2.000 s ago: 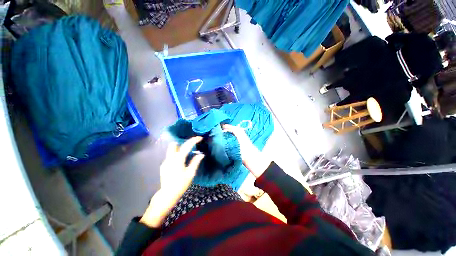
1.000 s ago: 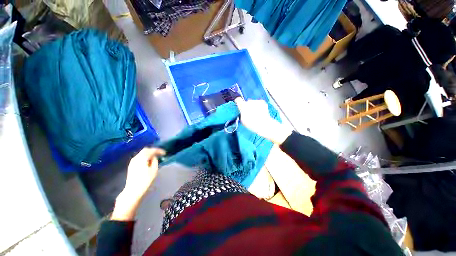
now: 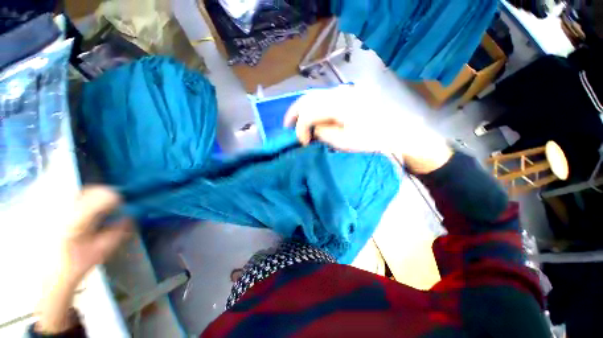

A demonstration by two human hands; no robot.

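Observation:
A teal garment [image 3: 264,188] is stretched by its waist edge between my two hands, with its body hanging down towards my lap. My left hand [image 3: 99,228] grips one end at the left, by the white table's edge, and is blurred. My right hand [image 3: 357,129] grips the other end at upper centre and is overexposed; its fingers are closed on the cloth. The edge between the hands shows as a dark, nearly straight line.
A teal cloth heap [image 3: 149,122] lies behind my left hand. The white table [image 3: 40,264] is at the left, with plastic-bagged garments [image 3: 33,125]. A blue bin [image 3: 274,112] stands ahead, partly hidden by my right arm. Cartons stand behind; a wooden stool [image 3: 555,160] is at the right.
My hands have moved much further apart, my left hand to the left towards the table. The bunched waist is now stretched into a long line. The view has shifted left.

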